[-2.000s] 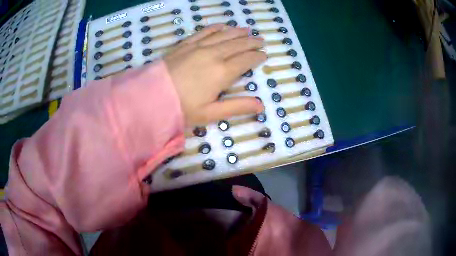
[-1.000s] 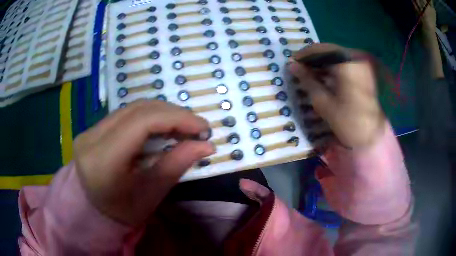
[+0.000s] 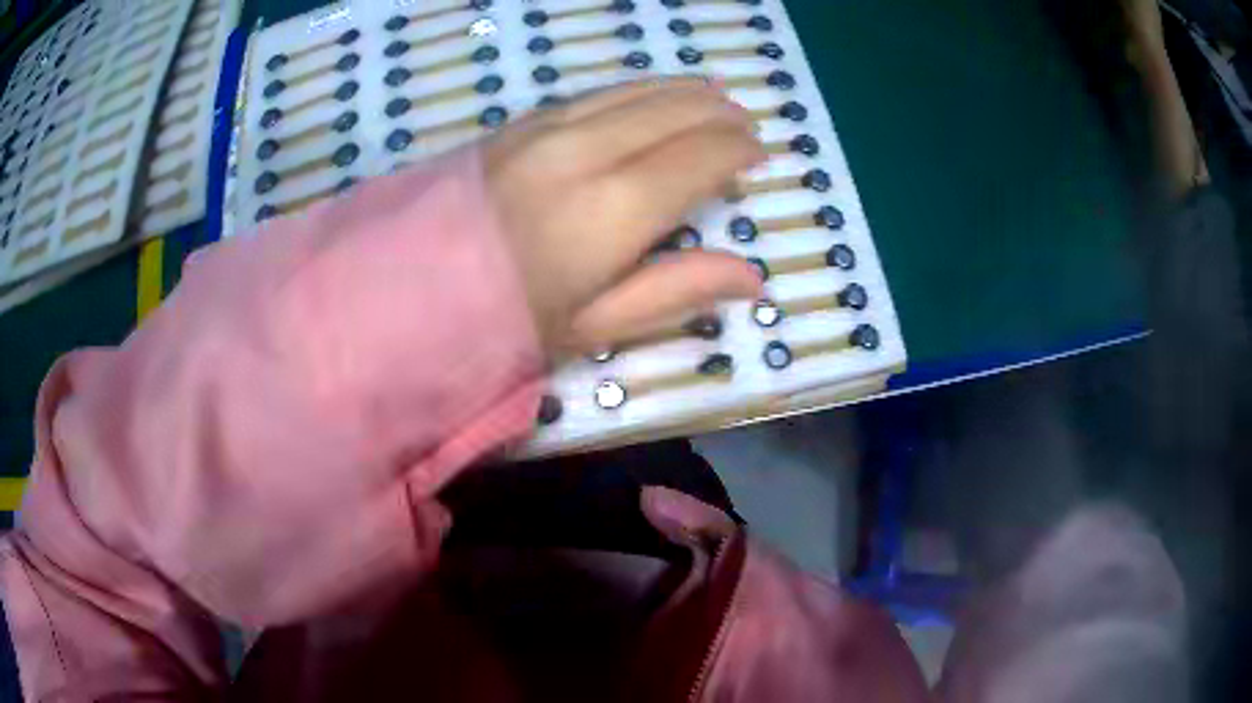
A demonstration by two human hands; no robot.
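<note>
A white foam tray point(image 3: 833, 381) lies in front of me, with columns of tan flex circuit assemblies point(image 3: 817, 302) that have dark round ends, some with pale shiny centres. My left hand point(image 3: 625, 199) is over the tray's middle, palm down, its thumb apart from its fingers and no object visible between them. It hides several assemblies, and its pink sleeve covers the tray's lower left. I cannot tell whether the fingertips touch the parts. My right hand is out of the picture. Only a blurred pale sleeve point(image 3: 1085, 591) shows at the lower right.
Other foam trays point(image 3: 103, 206) overlap at the upper left. A blue strip point(image 3: 227, 131) runs along the main tray's left edge. Yellow tape point(image 3: 148, 279) lies on the green mat point(image 3: 961, 179). At the right edge is a blurred tan shape point(image 3: 1164, 103), perhaps another person's arm.
Since one second ago, my left hand has moved from the tray's lower left to its middle and opened. My right hand, with the dark pen tool, has left the picture. The tray appears shifted left.
</note>
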